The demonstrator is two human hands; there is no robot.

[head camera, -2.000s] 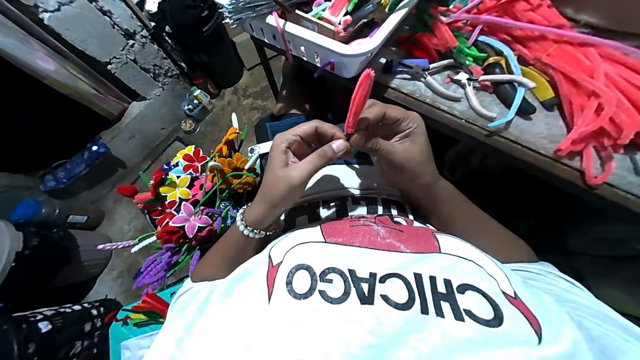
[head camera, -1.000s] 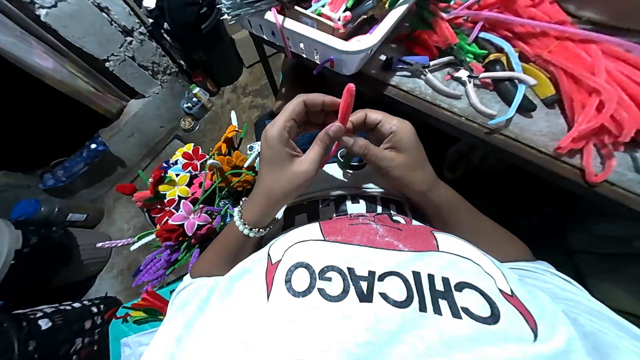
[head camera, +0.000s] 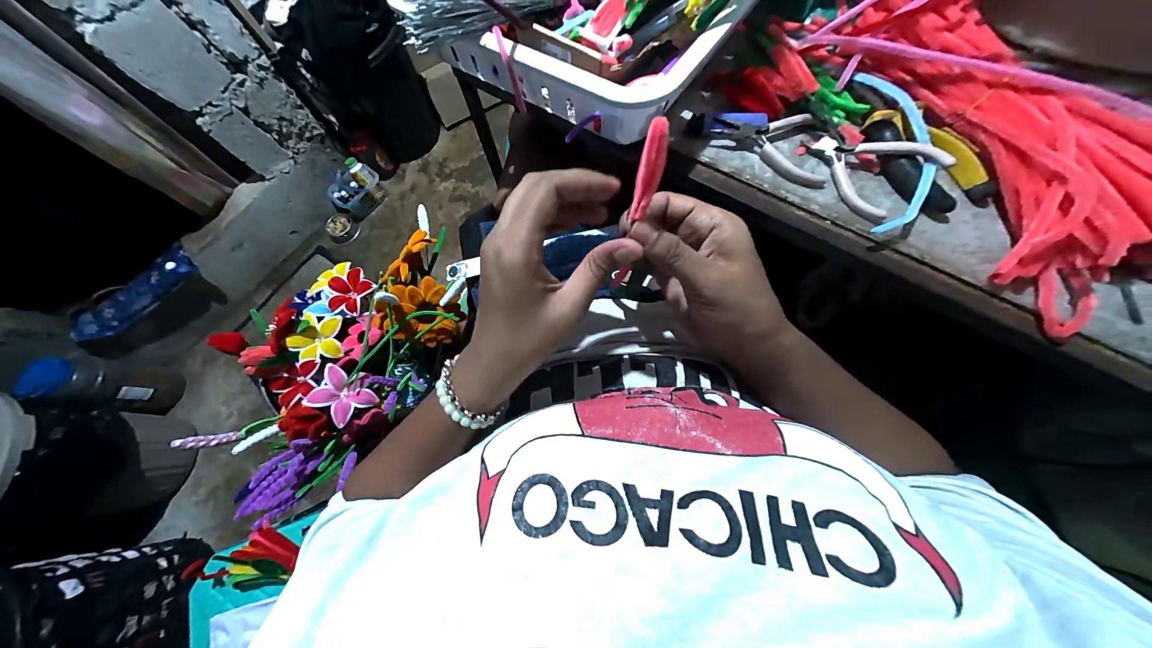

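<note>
Upright between my hands stands a folded bundle of coral-red pipe cleaners [head camera: 650, 171]. The fingers and thumb of my right hand [head camera: 706, 256] pinch its lower end. My left hand [head camera: 540, 270], with a beaded bracelet at the wrist, has its thumb tip at the base of the bundle; its other fingers are raised and apart from the thumb. A short red end shows below the fingertips. Part of the base is hidden by the fingers.
A white plastic basket [head camera: 585, 103] holds craft pieces at the table's edge. Pliers [head camera: 846, 171] lie beside a heap of coral-red pipe cleaners [head camera: 1062, 180] on the table [head camera: 954, 261]. Pipe-cleaner flowers [head camera: 337, 387] stand at the left. A blue-capped container [head camera: 99, 382] is at the far left.
The bundle dipped lower between the hands, then rose again. The left fingers, closer around it one second ago, have spread away from it.
</note>
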